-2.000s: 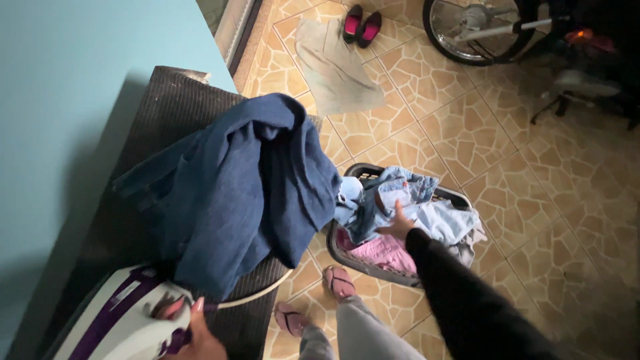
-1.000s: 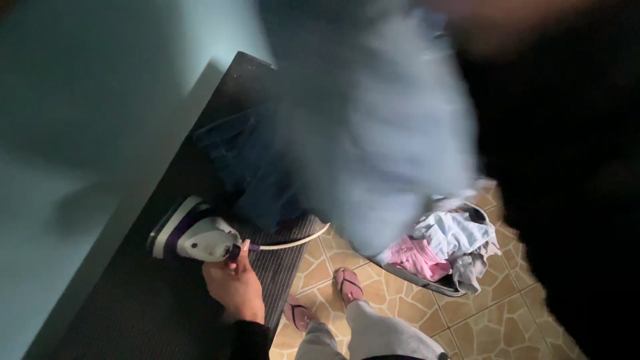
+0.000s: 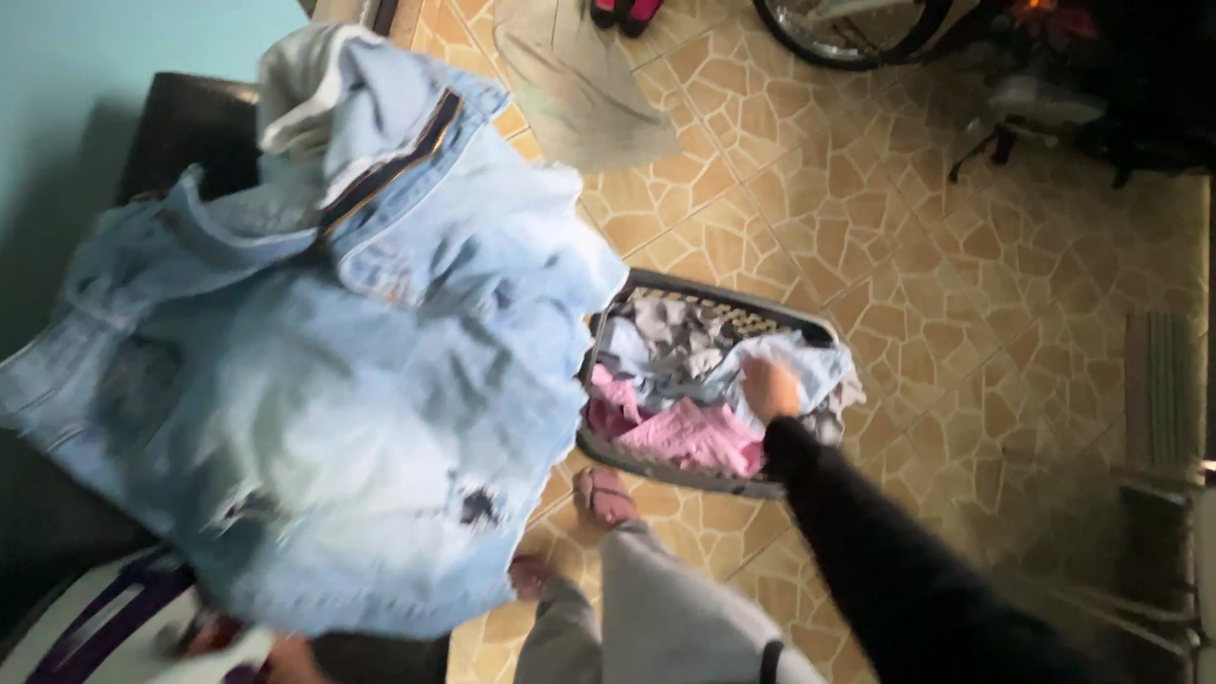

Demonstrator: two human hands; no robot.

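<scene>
Light-blue distressed denim shorts (image 3: 380, 380), with an open zip fly and frayed holes, lie spread over the dark ironing surface (image 3: 190, 123). At the lower left, my left hand (image 3: 261, 655) is on the handle of a white and purple iron (image 3: 114, 622), partly hidden by the shorts. My right hand (image 3: 771, 388) reaches into the laundry basket (image 3: 703, 484) on the floor and touches a light-blue garment (image 3: 807, 366); blur hides whether the fingers grip it. Pink cloth (image 3: 698, 437) and grey cloth (image 3: 674, 328) lie beside it in the basket.
My sandalled feet (image 3: 605, 496) stand between the surface and the basket. A grey floor cloth (image 3: 579, 95) and dark shoes (image 3: 625, 14) are at the top. A motorbike wheel (image 3: 855, 33) is at the upper right, and a pale blue wall (image 3: 57, 85) runs along the left.
The light-blue denim, blurred in the air a second ago, now covers the ironing surface. The dark-blue garment seen there earlier is no longer visible. My right hand is down at the basket again.
</scene>
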